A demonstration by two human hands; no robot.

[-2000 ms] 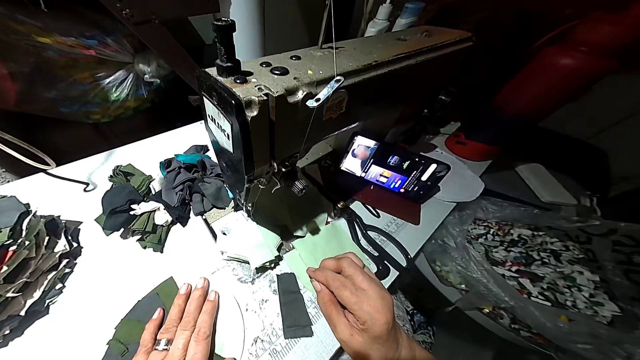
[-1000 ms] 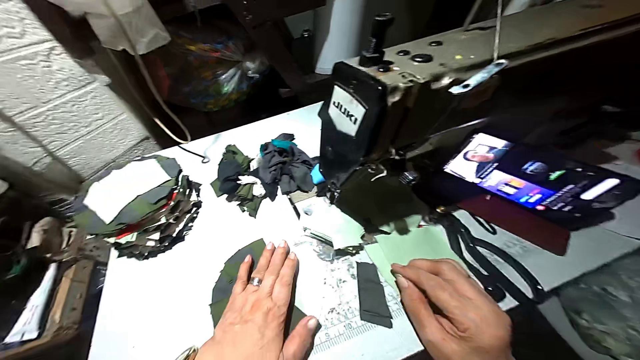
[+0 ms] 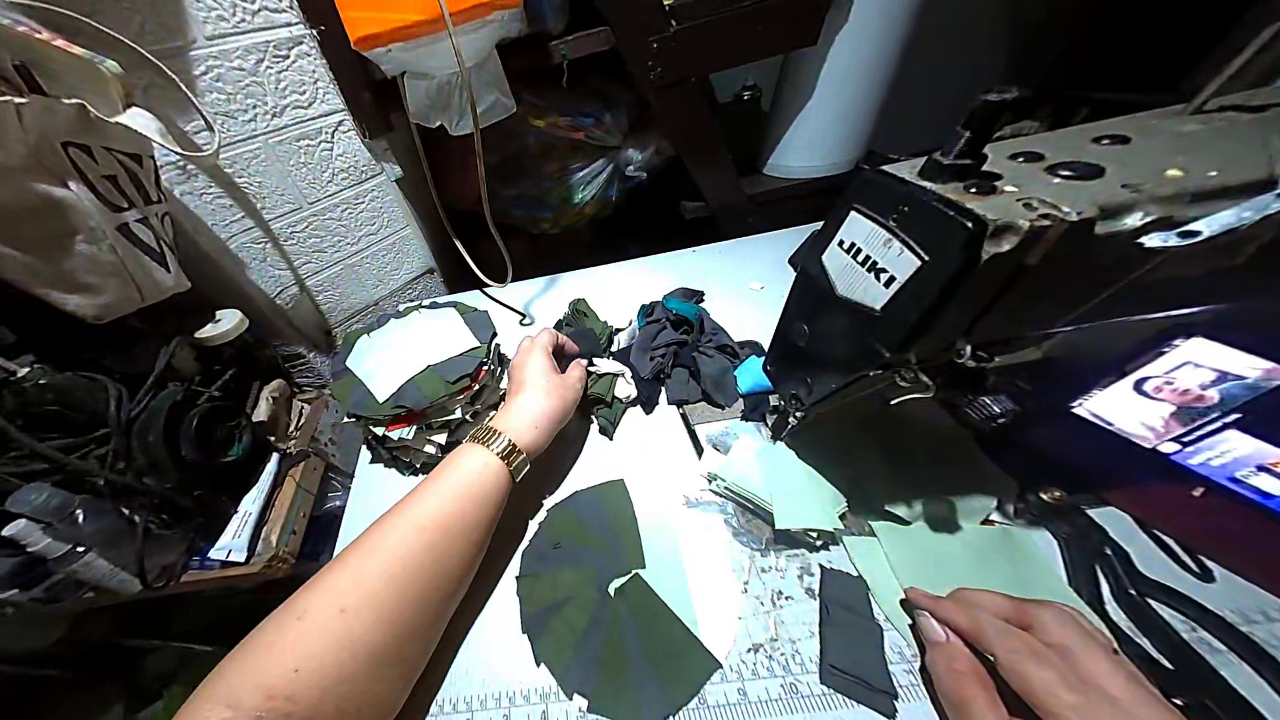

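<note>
My left hand (image 3: 545, 385), with a gold bracelet at the wrist, reaches across the table to a heap of green and black fabric scraps (image 3: 588, 325); its fingertips pinch a dark scrap. At the lower right, my right hand (image 3: 1010, 640) has thumb and forefinger closed on something thin and dark, beside pale green pieces (image 3: 960, 555). Between the arms lies a part-circle of camouflage fabric (image 3: 600, 600). A folded dark grey strip (image 3: 855, 640) rests left of my right hand. Another pale green stack (image 3: 790, 490) sits near the head of the Juki sewing machine (image 3: 870, 260).
A pile of round camouflage pieces (image 3: 415, 365) stands at the table's left, near dark grey cloth scraps (image 3: 690, 350). Black-handled scissors (image 3: 1130, 600) and a lit phone (image 3: 1190, 400) are at right. A wooden box (image 3: 290, 510) and a cloth bag (image 3: 90, 200) are beyond the left edge.
My left hand has left the camouflage piece, where it lay flat, and moved forward to the scrap heap. My right hand stays near the pale green pieces. The view has swung left.
</note>
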